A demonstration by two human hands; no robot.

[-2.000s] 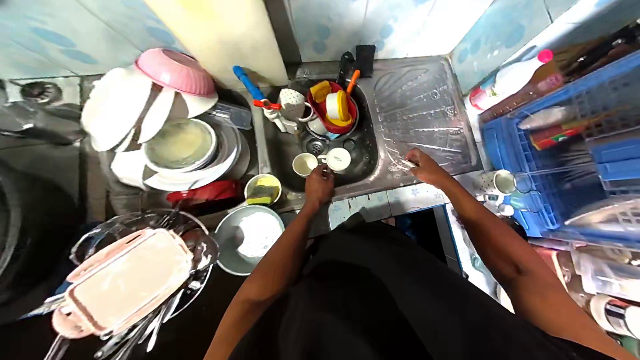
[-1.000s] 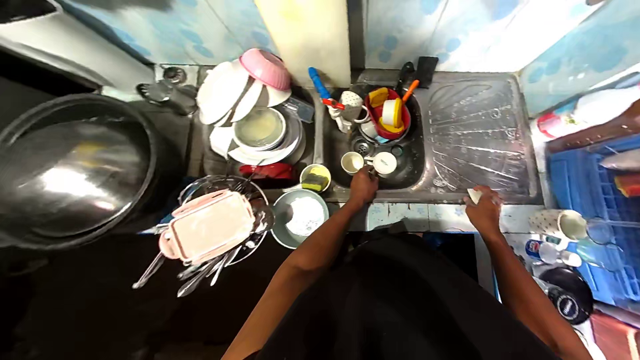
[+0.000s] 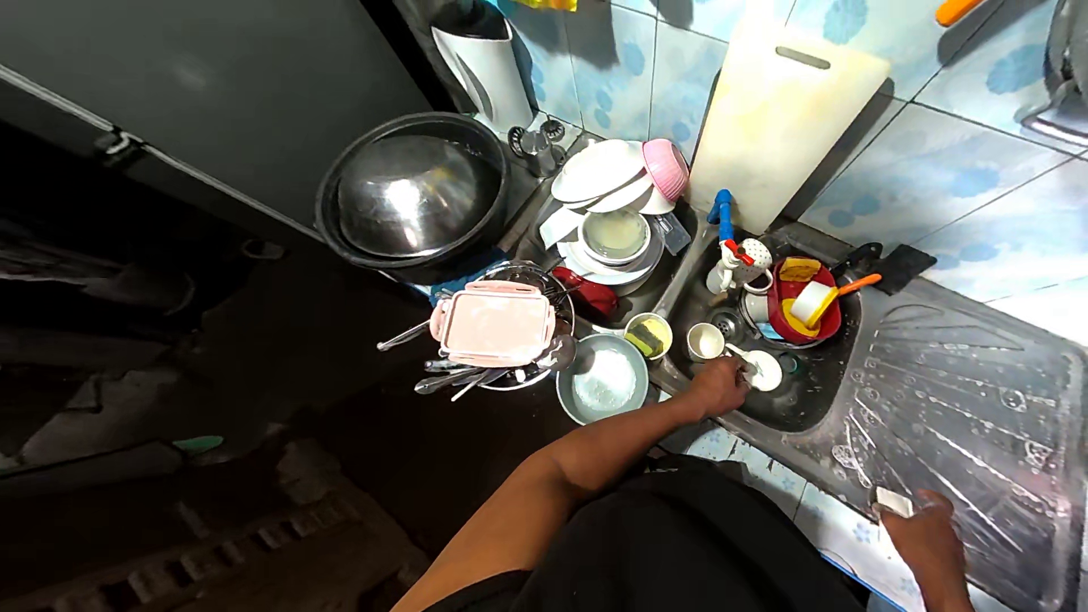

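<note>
My left hand (image 3: pixel 721 387) is over the front edge of the sink basin, its fingers on a small white cup (image 3: pixel 763 371). A second white cup (image 3: pixel 705 341) stands just left of it in the basin. Near the front edge of the ribbed steel drainboard (image 3: pixel 960 425), my right hand (image 3: pixel 926 531) grips a small whitish block, perhaps a sponge. Behind the cups, a red bowl (image 3: pixel 829 327) holds a yellow-and-white item and a brown sponge. A blue-handled faucet (image 3: pixel 722 212) rises at the back left of the basin.
Stacked plates and a bowl of cloudy liquid (image 3: pixel 614 235) fill the left basin. Along the front are a yellow-green sponge in a tub (image 3: pixel 648 336), a grey-green basin (image 3: pixel 603 379) and a pink lidded container (image 3: pixel 498 324) over cutlery. A large black tub (image 3: pixel 327 200) stands farther left; a cutting board (image 3: pixel 786 110) leans on the wall.
The view has swung left. My right hand now shows a whitish block at the drainboard's front edge; two seconds ago it was over the drainboard. My left hand remains at the cups.
</note>
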